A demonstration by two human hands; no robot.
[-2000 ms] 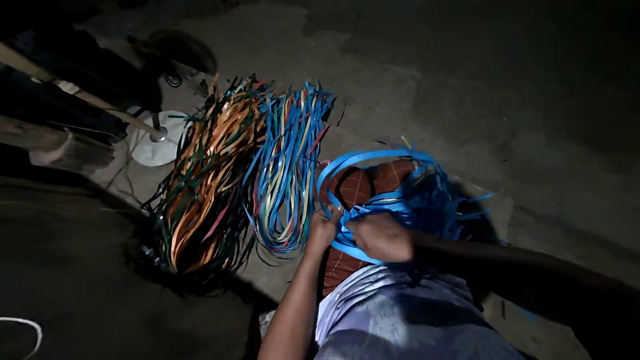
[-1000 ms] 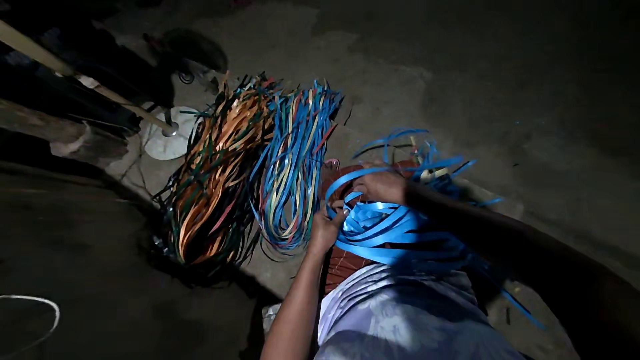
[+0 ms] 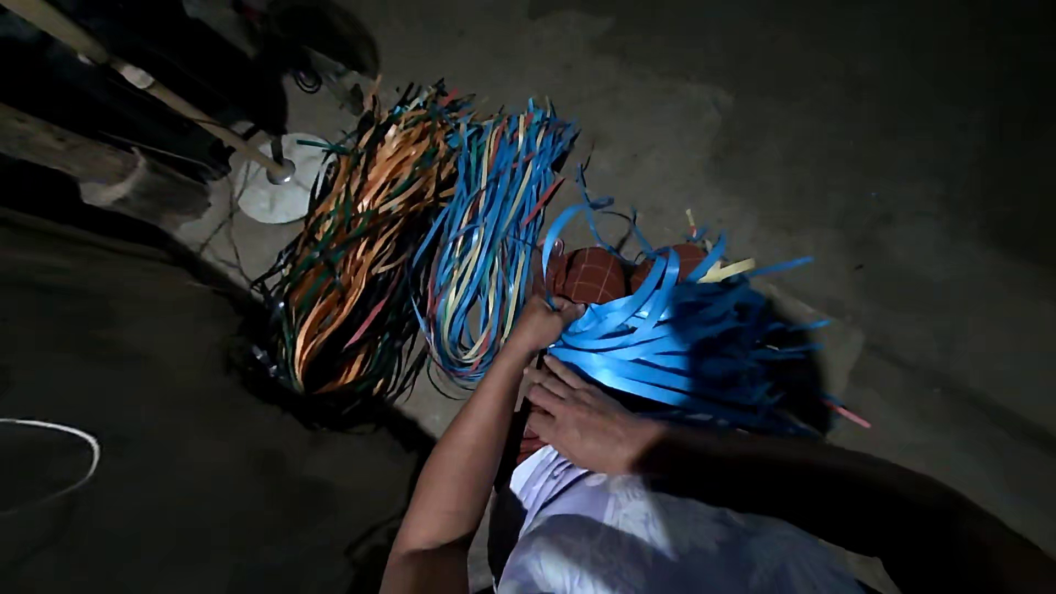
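Blue plastic strips (image 3: 635, 342) lie fanned out across my lap, over a reddish-brown checked cloth (image 3: 596, 276). My left hand (image 3: 544, 323) grips their gathered end. Just below it, my right hand (image 3: 582, 417) lies back up with its fingers extended toward that same end; whether it pinches a strip is not visible. A loose blue strip loops up above my left hand. Left of my lap a bundle of blue, cream and red strips (image 3: 495, 239) lies on the floor, beside a bundle of orange, dark green and black strips (image 3: 371, 247).
At the upper left a wooden pole (image 3: 190, 111) meets a round pale base (image 3: 276, 194). Near it lies a log-like piece (image 3: 140, 186). A thin white curved line (image 3: 92, 454) shows at the far left. The concrete floor (image 3: 643, 124) is dim.
My right hand has moved from above the blue strips to below my left hand. The blue strips, earlier curled in loops around my hands, now spread toward the right.
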